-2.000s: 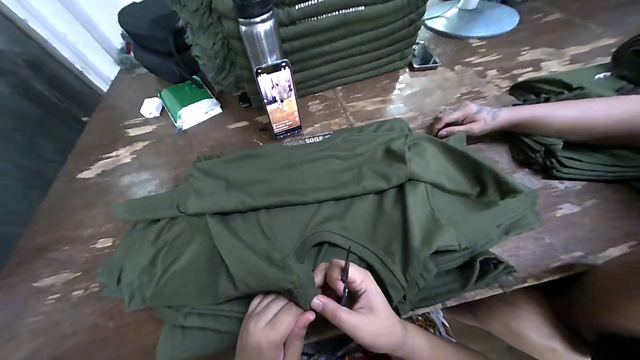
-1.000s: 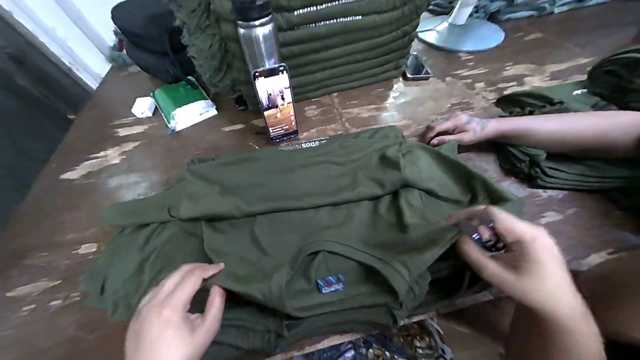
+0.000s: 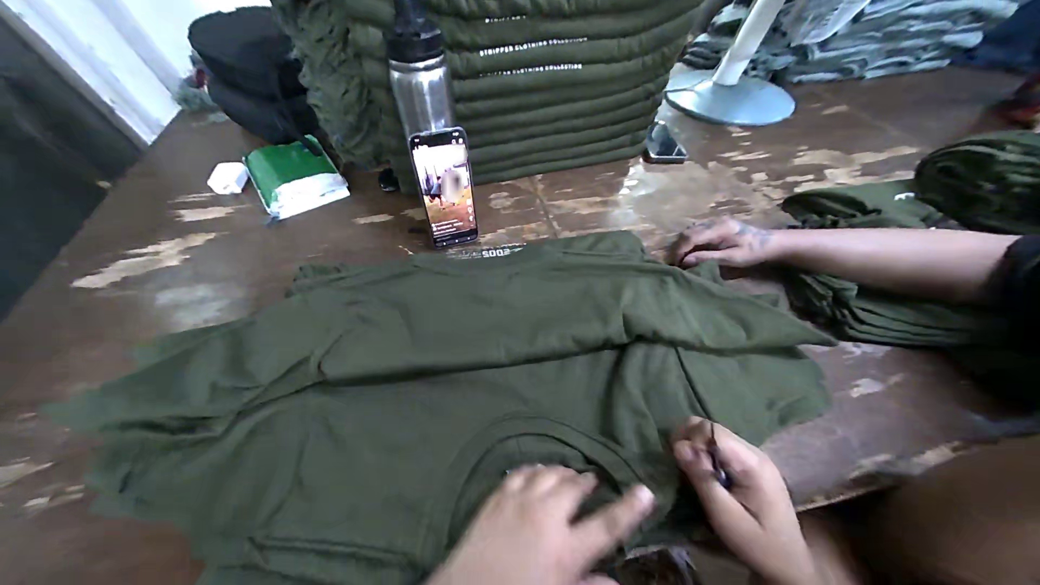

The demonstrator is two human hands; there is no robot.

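Note:
An olive green shirt (image 3: pixel 390 406) lies spread over other green garments on the worn brown table, its round neckline (image 3: pixel 528 424) toward me. My left hand (image 3: pixel 544 528) rests with spread fingers over the neck opening and covers part of it, somewhat blurred. To its right, my right hand (image 3: pixel 731 487) is closed around a small dark cutting tool (image 3: pixel 719 459), with a thin point showing above the fingers, beside the shirt's edge. The tool's exact kind is mostly hidden by the fingers.
A propped phone (image 3: pixel 444 187) leans on a metal bottle (image 3: pixel 422 93) before a tall stack of folded green garments (image 3: pixel 561 106). A green packet (image 3: pixel 294 175) lies at left. Another person's hand (image 3: pixel 723 244) touches the cloth at right, near more folded garments (image 3: pixel 861 301) and a lamp base (image 3: pixel 731 101).
My left hand has moved right from the shirt's left part onto the neckline. My right hand has come lower, beside the collar. The neck label seen one second ago is now mostly covered.

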